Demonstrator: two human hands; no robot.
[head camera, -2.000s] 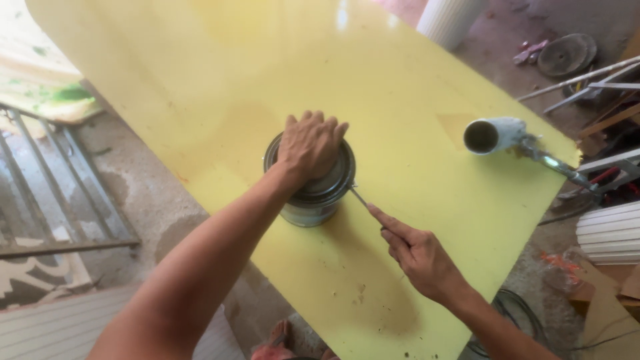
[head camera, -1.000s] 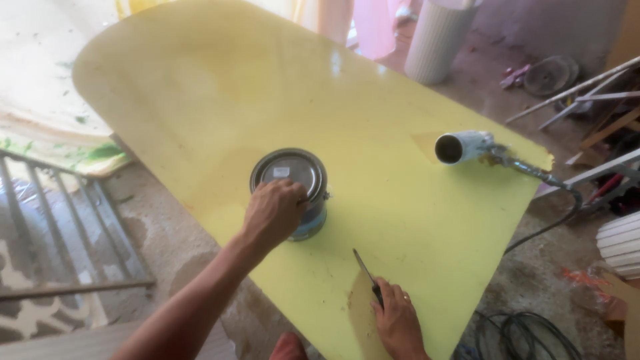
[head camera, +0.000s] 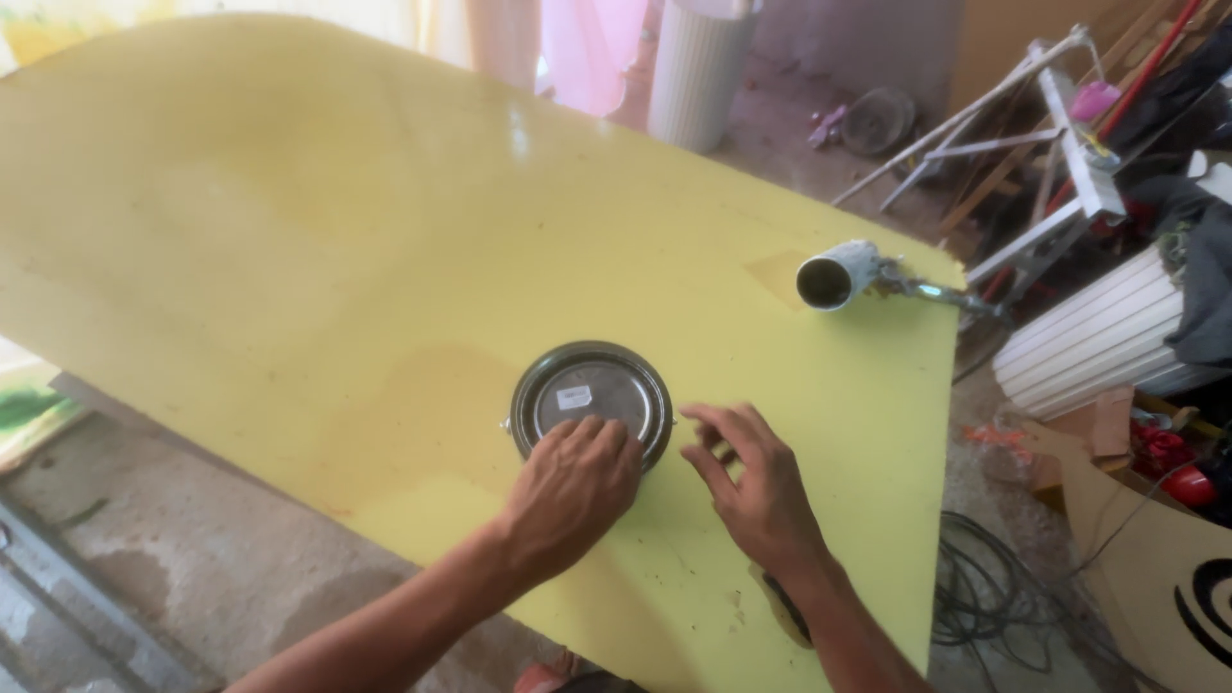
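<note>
A round metal paint can with its lid on and a small white label on top stands on the yellow tabletop. My left hand rests over the lid's near edge, fingers curled; whether it grips the rim is hidden. Just right of the can is my right hand, empty, its fingers apart and bent toward the rim. A tool with a dark handle lies on the table, partly covered by my right forearm.
A spray gun with a whitish cup lies near the table's right corner. Beyond that edge are a metal trestle, a white fluted column, a cardboard piece and coiled cable. Another fluted column stands behind the table.
My right hand has let go of the thin tool and moved up beside the can. The left hand, flat across the lid at first, is now at its near edge.
</note>
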